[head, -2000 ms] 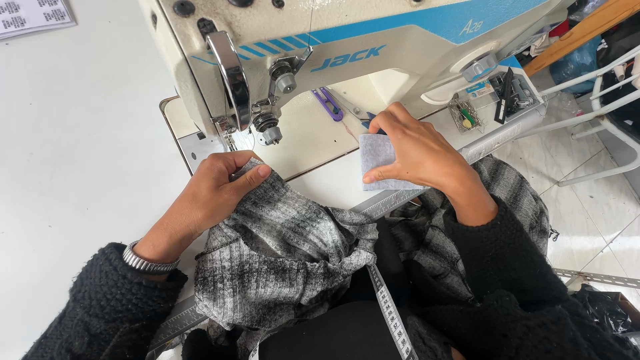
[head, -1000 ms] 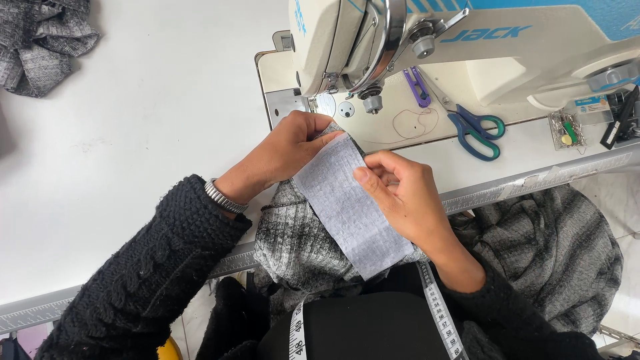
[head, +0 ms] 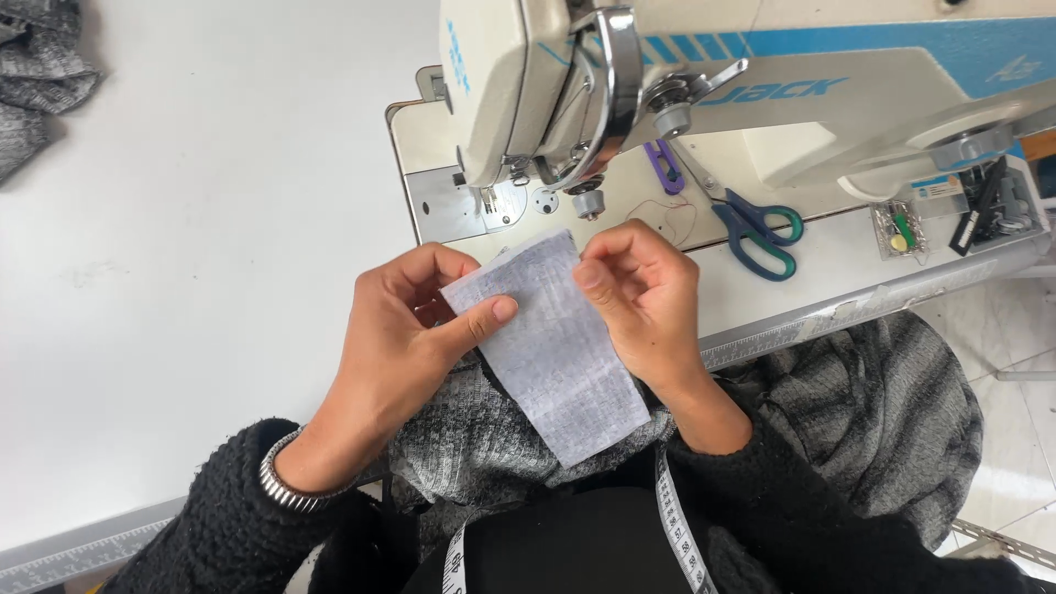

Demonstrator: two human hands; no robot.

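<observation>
A light grey rectangular fabric piece point(head: 553, 346) lies over the dark grey plaid garment point(head: 470, 425), in front of the sewing machine point(head: 528, 91). My left hand point(head: 404, 330) grips the piece's upper left edge, thumb on top and fingers hidden beneath. At its upper right edge, my right hand point(head: 643, 305) pinches the cloth between thumb and curled fingers. Both hands are just below the metal needle plate point(head: 462, 202) and presser foot. The garment hangs over the lap and to the right.
Green-and-blue-handled scissors point(head: 755, 231), a purple thread snipper point(head: 664, 167) and loose thread lie on the machine bed. To the right are a pin box point(head: 899, 231) and a tray of small tools point(head: 1002, 206). More grey fabric point(head: 41, 82) lies at the table's far left. A tape measure point(head: 676, 520) hangs in front.
The light grey piece, in my right hand alone two seconds ago, now lies over the garment with both hands on it. My right hand has moved away from the scissors. The view has shifted.
</observation>
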